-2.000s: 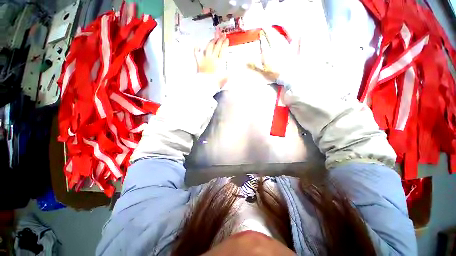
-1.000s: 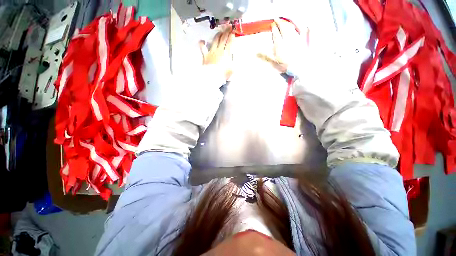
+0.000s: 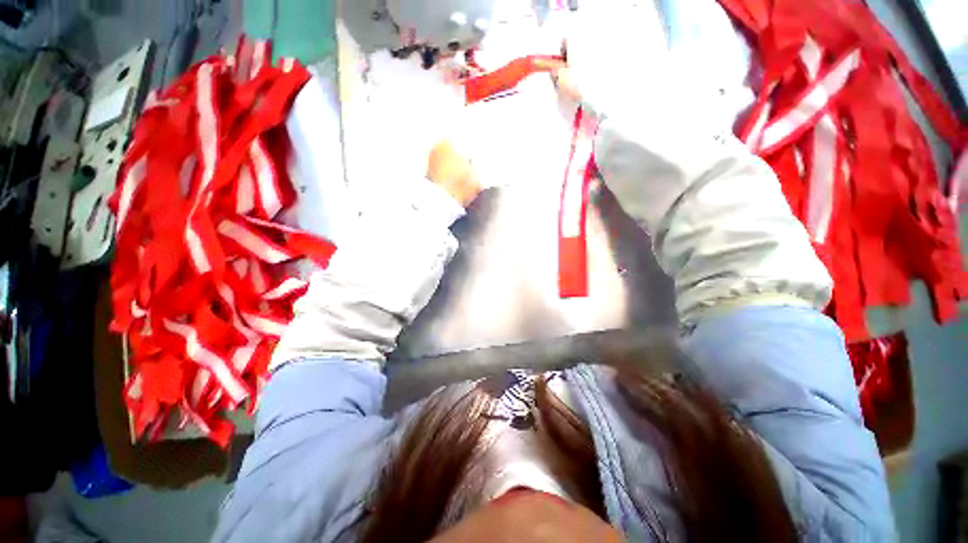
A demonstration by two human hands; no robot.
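A red strip (image 3: pixel 510 79) lies at a slant on the white machine bed, just below the needle area (image 3: pixel 435 55). My right hand (image 3: pixel 571 81), partly washed out by glare, holds the strip's right end. A red tail with a pale stripe (image 3: pixel 573 212) runs down from beside my right hand over the shiny grey panel. My left hand (image 3: pixel 453 172) is off the strip, low on the left of the bed; its fingers are blurred by glare. The machine head is mostly cut off at the top edge.
A tangled heap of red striped strips (image 3: pixel 202 233) stands at the left above a carton (image 3: pixel 159 461). More red strips (image 3: pixel 881 202) hang at the right above another carton (image 3: pixel 897 398). Metal equipment (image 3: pixel 106 149) stands far left. The grey panel's near edge (image 3: pixel 510 355) is close to my body.
My left hand has left the strip and moved down toward me. The strip's left end is uncovered and the strip tilts. The hanging tail has shifted left and shows more pale stripe.
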